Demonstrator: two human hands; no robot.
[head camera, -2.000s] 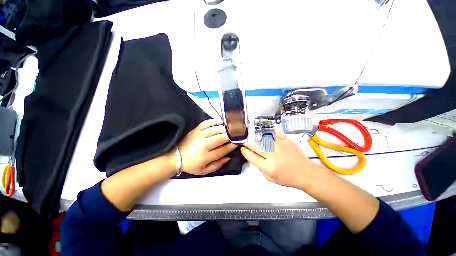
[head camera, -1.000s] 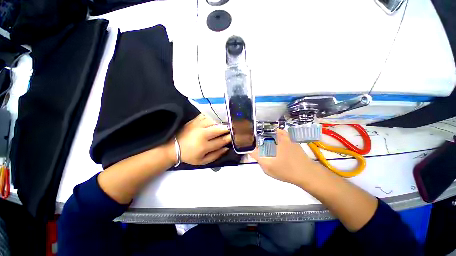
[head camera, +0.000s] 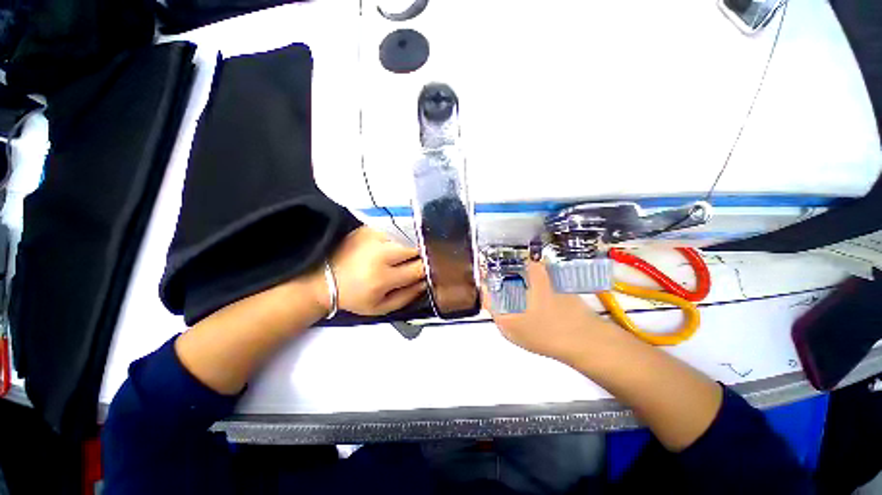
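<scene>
A black fabric piece (head camera: 253, 145) lies left of the needle area, with a folded, tube-like end facing me. My left hand (head camera: 375, 275) rests on its right part, fingers bent, pressing it flat beside the machine's glossy needle-side face (head camera: 448, 242). My right hand (head camera: 540, 307) is at the other side of that face, partly behind the metal parts; its fingertips are hidden, so I cannot tell if it holds fabric. The white sewing machine head (head camera: 600, 106) spans the upper right. The needle and presser foot are hidden.
Scissors with red and yellow handles (head camera: 658, 334) lie right of my right hand. A phone (head camera: 839, 329) lies at the right table end. A black fabric stack (head camera: 92, 213) lies at the left. A measuring strip (head camera: 435, 425) runs along the front edge. A blue bin (head camera: 774, 435) is below right.
The black fabric's right part and my left hand have moved slightly away from me beside the needle area. A dark spot on the table now shows below my left hand. The view has shifted slightly.
</scene>
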